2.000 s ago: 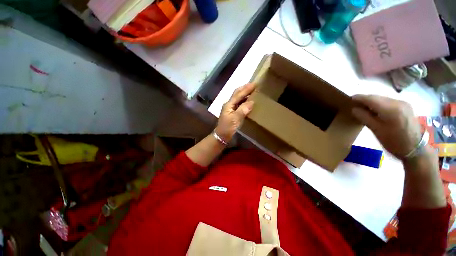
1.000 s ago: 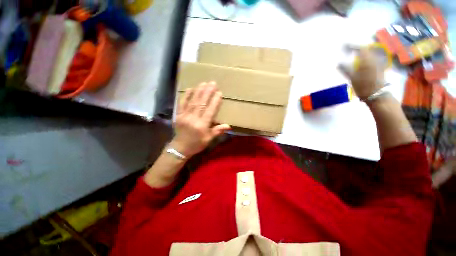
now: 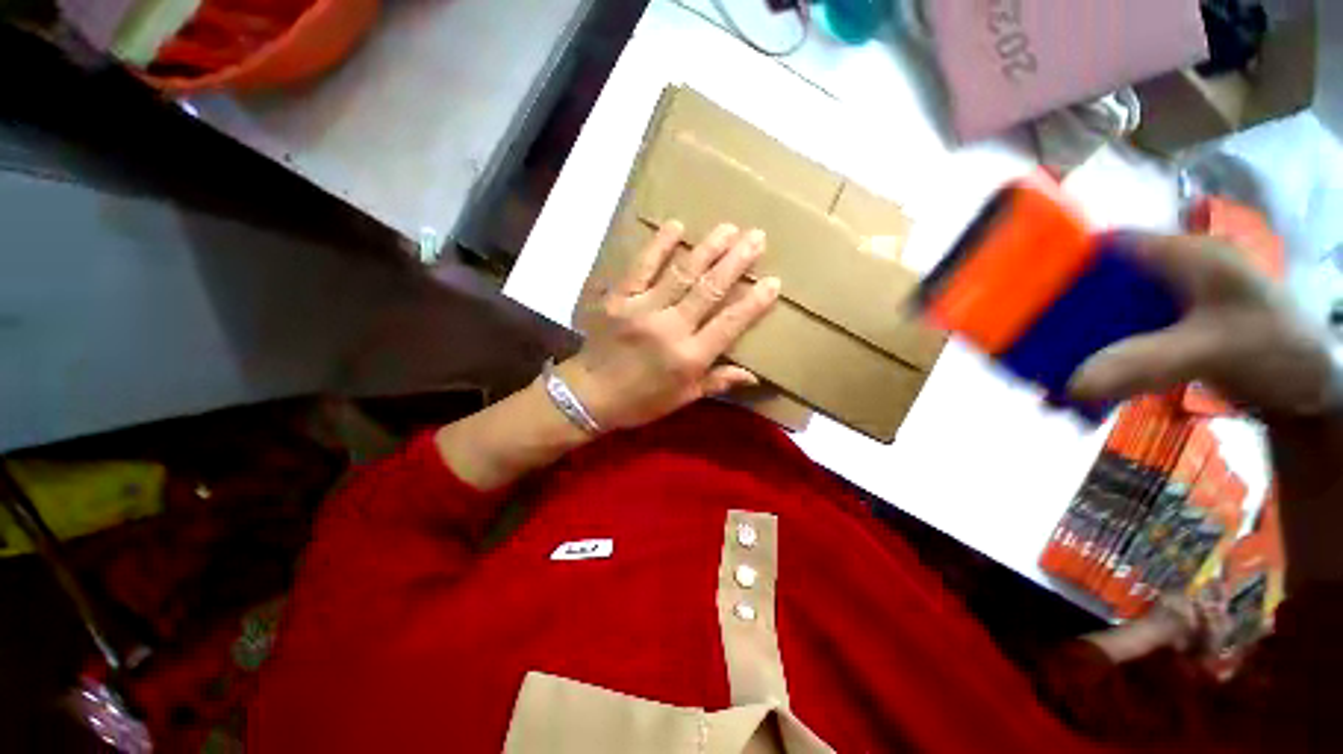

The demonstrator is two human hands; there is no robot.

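A small carton (image 3: pixel 840 346) lies on the white table with its plain brown flaps folded inward and a seam between them. My left hand (image 3: pixel 673 324) lies flat on the flaps, fingers spread, pressing near the carton's left end. My right hand (image 3: pixel 1230 332) is at the right, a little blurred, and holds the tape gun (image 3: pixel 1097 317) by its blue body. The orange end of the tape gun points left, above the table at the carton's right end. I cannot tell whether it touches the carton.
Orange-and-black packaged goods (image 3: pixel 1127 508) stand at the table's right edge. A pink notebook (image 3: pixel 1068 52) and an open brown box (image 3: pixel 1230 96) are at the back right. An orange basket (image 3: pixel 280 52) is on the side table (image 3: pixel 398 133). A person's hand (image 3: pixel 1149 633) shows at the lower right.
The carton's flaps, open at first, are now folded in under my left palm. My right hand has let go of the carton and picked up the tape gun from the table.
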